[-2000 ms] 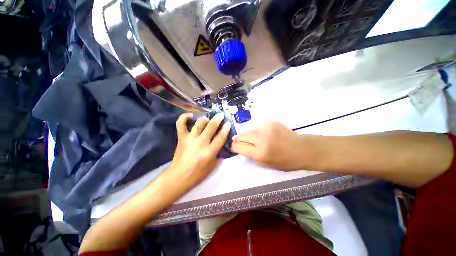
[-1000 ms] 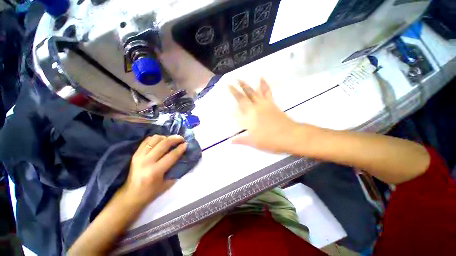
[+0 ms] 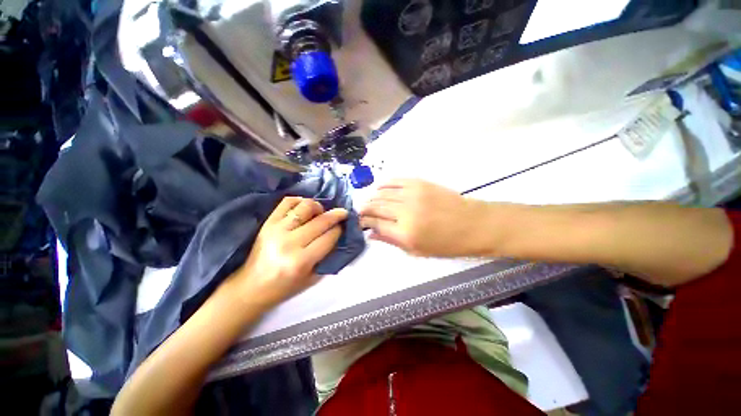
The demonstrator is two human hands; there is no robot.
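Note:
The dark grey-navy garment piece [image 3: 215, 236] lies bunched left of the needle, with a smaller flap [image 3: 345, 250] at the fingertips. The presser foot and needle area [image 3: 331, 150] is just above the fingers, with a small blue knob [image 3: 361, 176] beside it. My left hand [image 3: 294, 248] rests on the cloth and pinches it just below the foot. My right hand [image 3: 418, 218] has its fingertips at the cloth's right edge, fingers bent together. The exact grip under the right fingertips is hidden.
The white machine head [image 3: 244, 49] stands behind, with a blue tension dial [image 3: 314, 76] and a black control panel [image 3: 455, 32]. A paper tag [image 3: 647, 126] lies at the right. Ruler tape [image 3: 390, 315] runs along the front edge. More dark cloth [image 3: 89, 195] heaps at the left.
My right hand, open and away over the table a second ago, is back at the cloth's edge with its fingers closed. My left hand stays on the cloth. The camera view has shifted.

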